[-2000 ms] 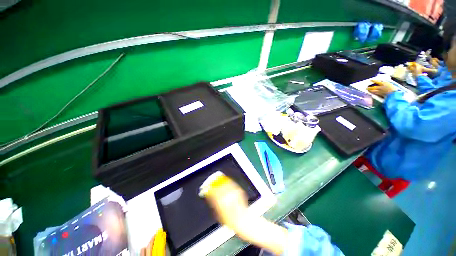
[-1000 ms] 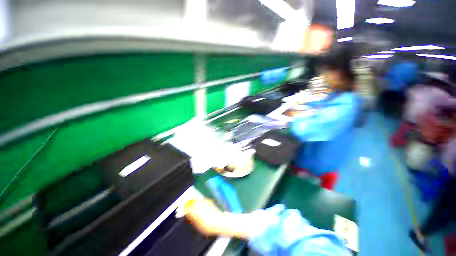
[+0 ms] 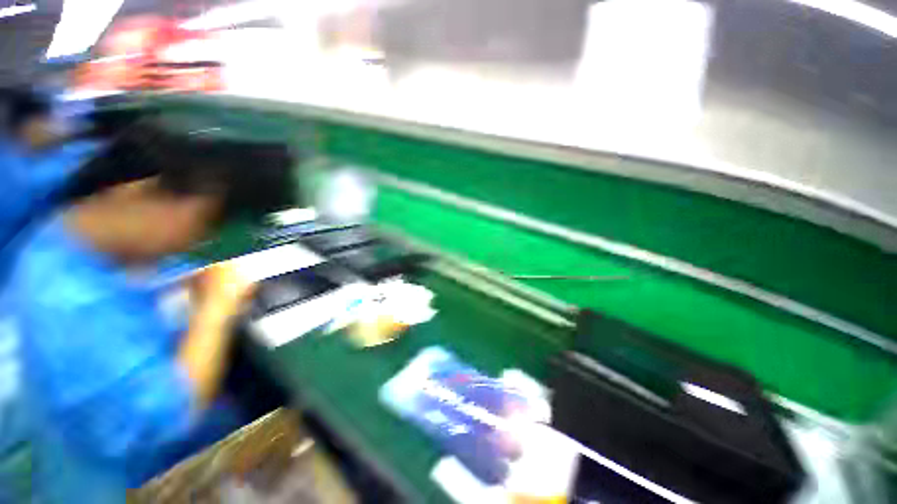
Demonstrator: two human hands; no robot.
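Observation:
The view is strongly blurred. A pile of blue-purple printed films [image 3: 457, 404] lies on the green bench, right of the middle. My left hand [image 3: 539, 480] shows only as a blurred skin-and-yellow patch at the bottom edge, just below the films. It is cut off, and whether it holds anything cannot be told. A dark strip of the tablet [image 3: 605, 484] shows at the bottom edge on the white pad, in front of the black foam tray [image 3: 679, 413]. My right hand is out of the picture.
A person in a blue smock [image 3: 98, 364] works at the bench on the left, another behind. Crumpled white pieces [image 3: 393, 305] lie near that person's dark trays and white pad. A brown carton of crumpled material [image 3: 256, 468] stands at the lower left. A green panel runs behind the bench.
The camera has swung far left. The films and left-hand neighbour have come into view; my right hand and the neighbour on the right have left it. The tablet is mostly cut off.

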